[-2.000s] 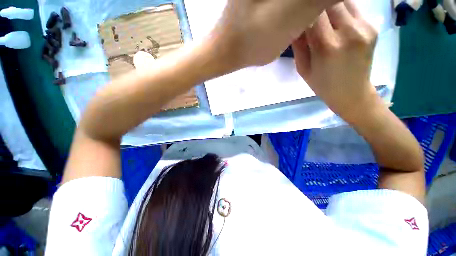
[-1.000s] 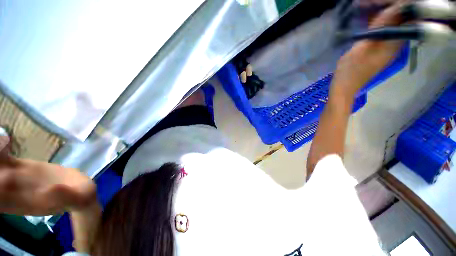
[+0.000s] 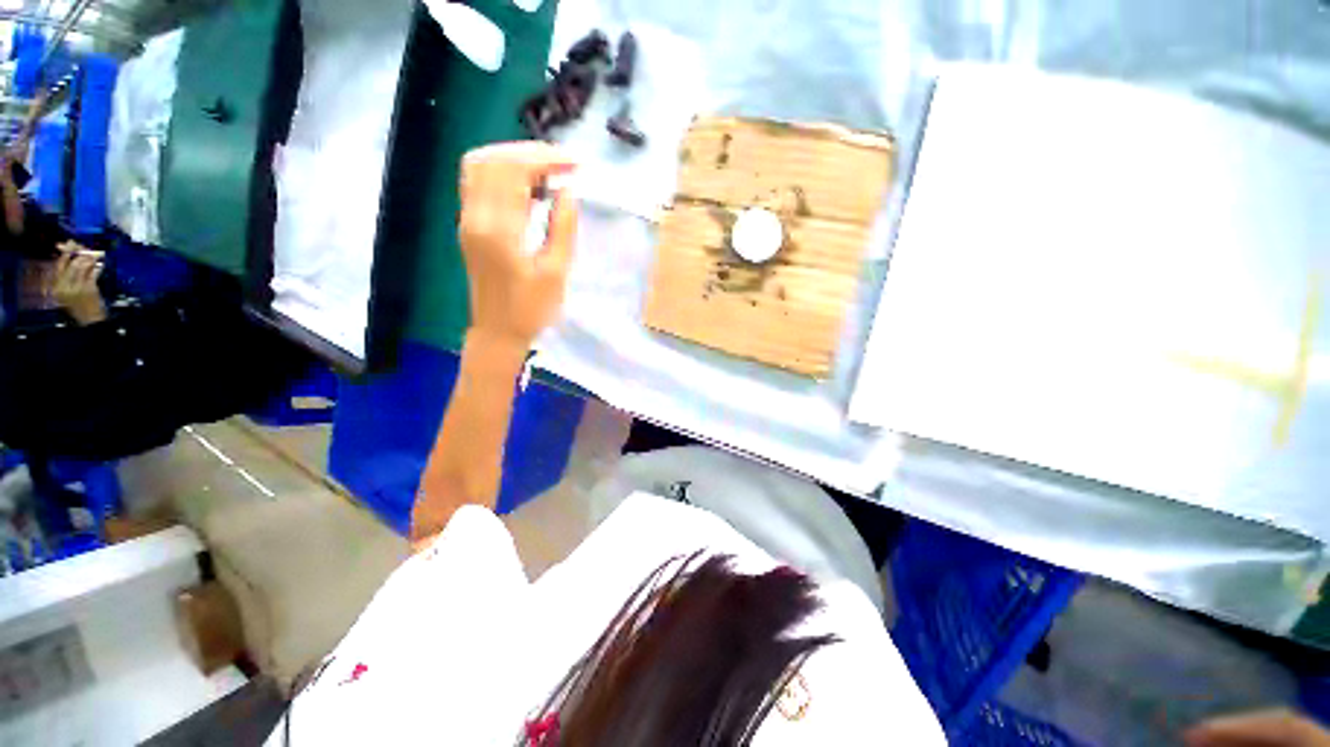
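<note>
My left hand (image 3: 503,256) is raised left of the cardboard, just below a pile of small dark brown pieces (image 3: 566,99). Its thumb and index finger are bent toward each other, with a small dark piece (image 3: 553,183) between their tips, mostly hidden. My right hand (image 3: 1262,728) shows only as blurred fingers at the bottom right edge; what it holds cannot be seen. A small round white cap (image 3: 757,235) sits on the brown cardboard square (image 3: 831,314), with dark stains around it. A white board (image 3: 1079,292) lies to the right of the cardboard.
A long black-rimmed tray (image 3: 382,219) with whitish film is on the left. Two white bottle-like shapes (image 3: 470,32) are at the top. Blue crates (image 3: 970,613) stand below the bench. Another person's hand (image 3: 79,283) shows at far left.
The view has swung back left to the bench. My right hand, earlier over the crate with a blurred black-and-cream part, is now at the edge. My left hand has moved beside the dark pile.
</note>
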